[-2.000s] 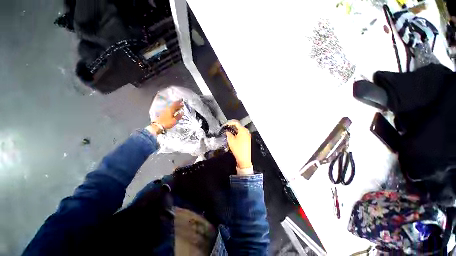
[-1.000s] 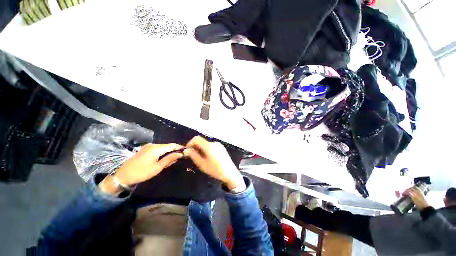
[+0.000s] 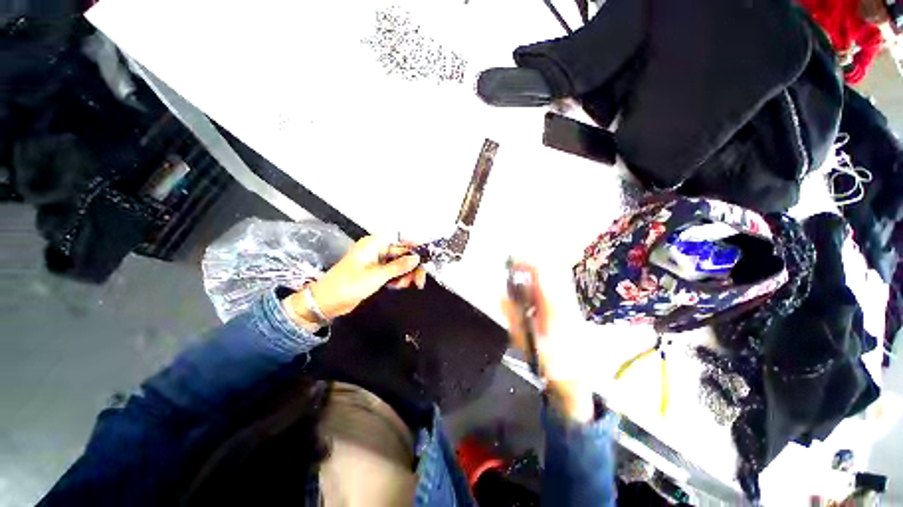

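Observation:
My left hand (image 3: 371,275) pinches the end of a narrow black-and-silver trim (image 3: 433,250) at the table edge, beside the lower end of the worn flat bar (image 3: 477,188). My right hand (image 3: 540,332) is over the table to the right, blurred, closed on a long dark tool that looks like the scissors (image 3: 521,289). Their blades are too blurred to tell open from shut. The black garment piece (image 3: 406,342) lies over my lap. The clear plastic bag (image 3: 259,262) is by my knees, left of my left hand.
On the white table (image 3: 337,129) are a silvery chain heap (image 3: 414,48), a phone (image 3: 579,138), the floral bag (image 3: 634,262), yellow-handled pliers (image 3: 661,381) and a black garment pile (image 3: 713,89). A slatted black crate (image 3: 198,203) with dark garments stands on the floor at left.
My hands have parted; the right moved out over the table and took hold of the dark tool. The scissors are gone from their spot on the table. The left brought the trim to the table edge.

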